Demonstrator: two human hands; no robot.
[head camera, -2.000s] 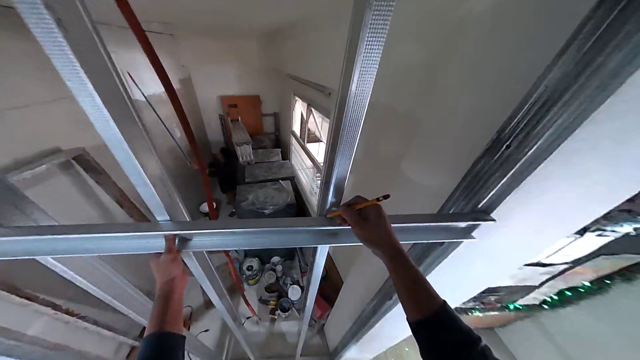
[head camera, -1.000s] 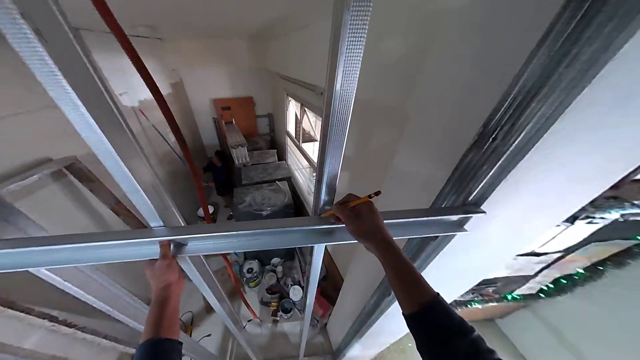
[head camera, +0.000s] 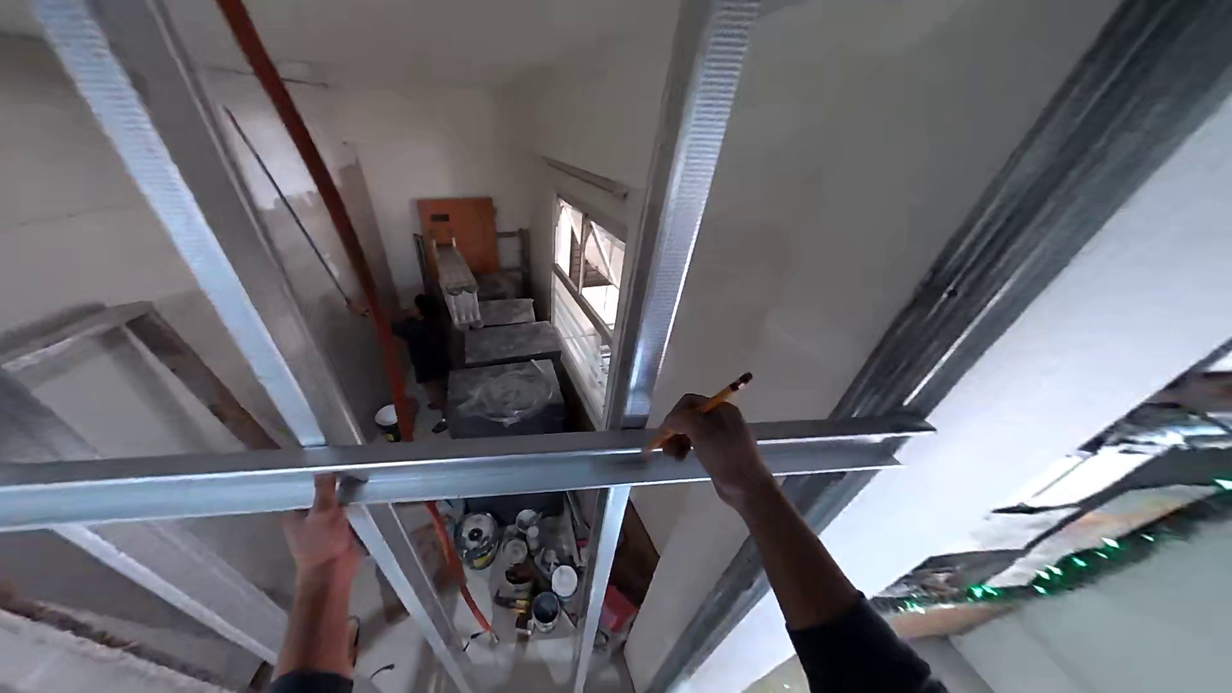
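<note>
A galvanized steel channel lies crosswise over metal studs, running from the left edge to a free end at the right. In my right hand is a yellow pencil, its tip against the channel near the right stud. My left hand grips the channel's lower edge where it crosses the left stud; the fingers behind the metal are partly hidden.
Far below, a person in dark clothes stands beside covered boxes. Paint cans and buckets crowd the floor. An orange-red hose hangs at left. A dark metal track runs along the wall at right, with green-lit tinsel beyond.
My right hand and the pencil tip have shifted from the top edge of the channel by the right stud onto its face. My left hand keeps its place near the left stud.
</note>
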